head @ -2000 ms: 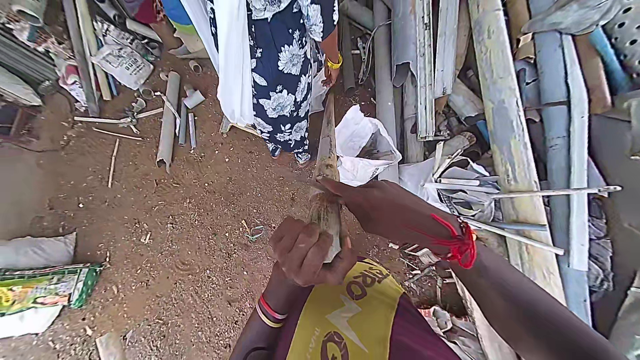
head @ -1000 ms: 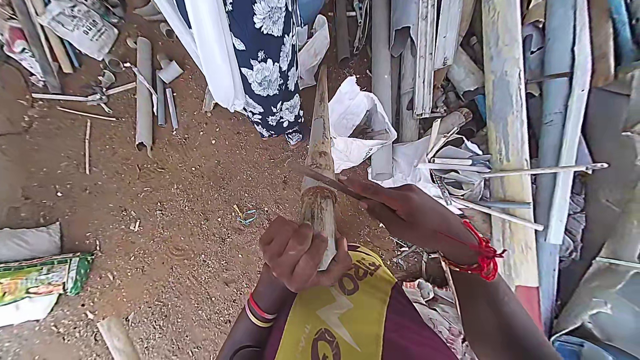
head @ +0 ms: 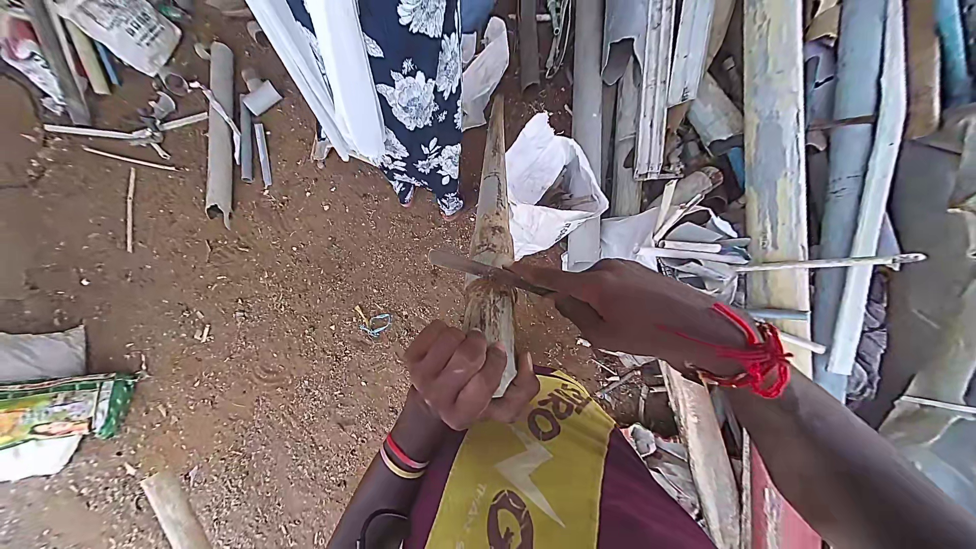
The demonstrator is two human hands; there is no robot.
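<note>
A long wooden pole (head: 493, 217), perhaps bamboo, runs away from my body, its near end close to my chest. My left hand (head: 465, 374) is closed around that near end, with bands on the wrist. My right hand (head: 610, 305), with red thread at the wrist, holds a knife (head: 467, 264) whose blade lies across the pole just beyond my left hand. Around the pole under the blade the surface looks rough and brownish. The far end of the pole narrows beside a person's floral garment (head: 415, 91).
A white sack (head: 550, 183) lies right of the pole. Pipes and a long worn board (head: 776, 168) fill the right side. On the brown ground at left are a grey pipe (head: 220, 130), a stick (head: 130, 210) and a printed green bag (head: 57, 412).
The other person's hand, seen near the pole's far end two seconds ago, is out of view. My right hand and the knife have shifted along and across the pole; my left hand keeps its grip.
</note>
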